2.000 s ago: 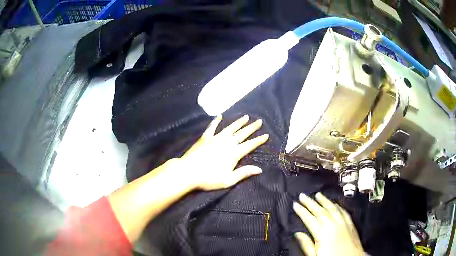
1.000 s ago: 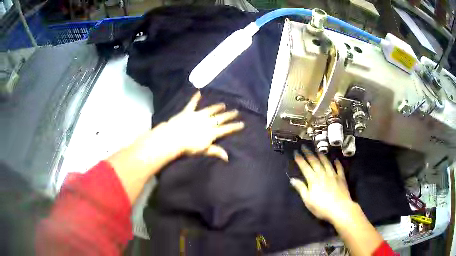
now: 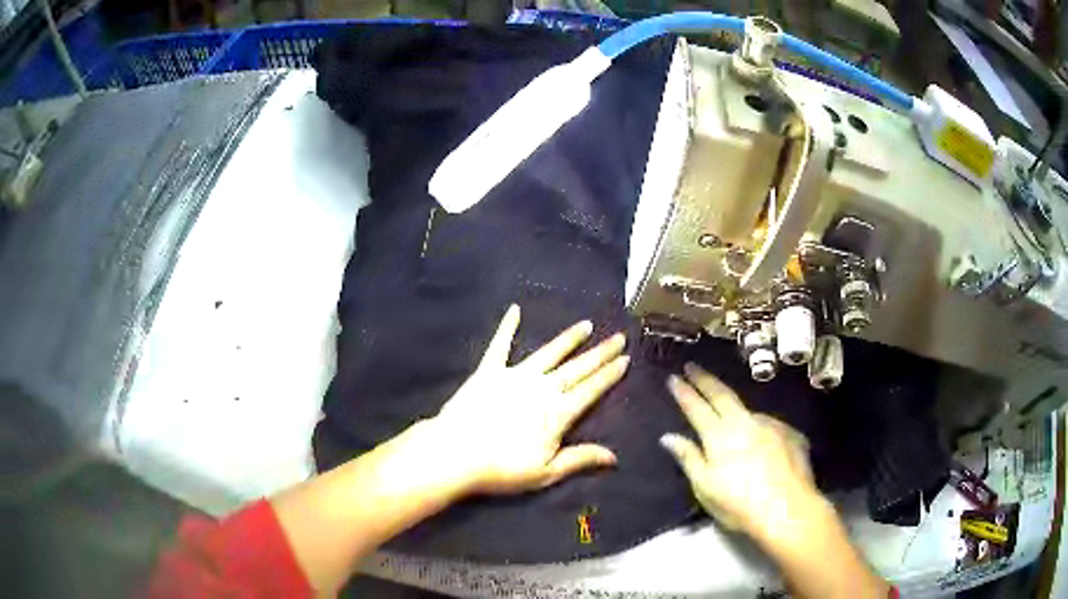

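The dark denim garment piece (image 3: pixel 469 281) lies spread over the white table and passes under the cream-white sewing machine head (image 3: pixel 750 176). Short yellow topstitching (image 3: pixel 587 525) shows near its front edge. My left hand (image 3: pixel 527 404) lies flat on the cloth with fingers spread, left of the needle area. My right hand (image 3: pixel 744 462) rests on the cloth below the tension knobs (image 3: pixel 796 336), fingers slightly apart. Neither hand grasps the cloth. The needle and presser foot are hidden or too dark to tell.
The white lamp (image 3: pixel 509 140) on its blue neck hangs over the cloth. Blue baskets (image 3: pixel 152 61) line the far edge. Plastic-covered grey fabric (image 3: pixel 94 211) lies at left. A small yellow-handled item (image 3: pixel 986 530) lies at the right table edge.
The garment has shifted away from me across the table; its front edge now shows. My left hand has moved right, nearer the needle area. Both hands still lie on the cloth.
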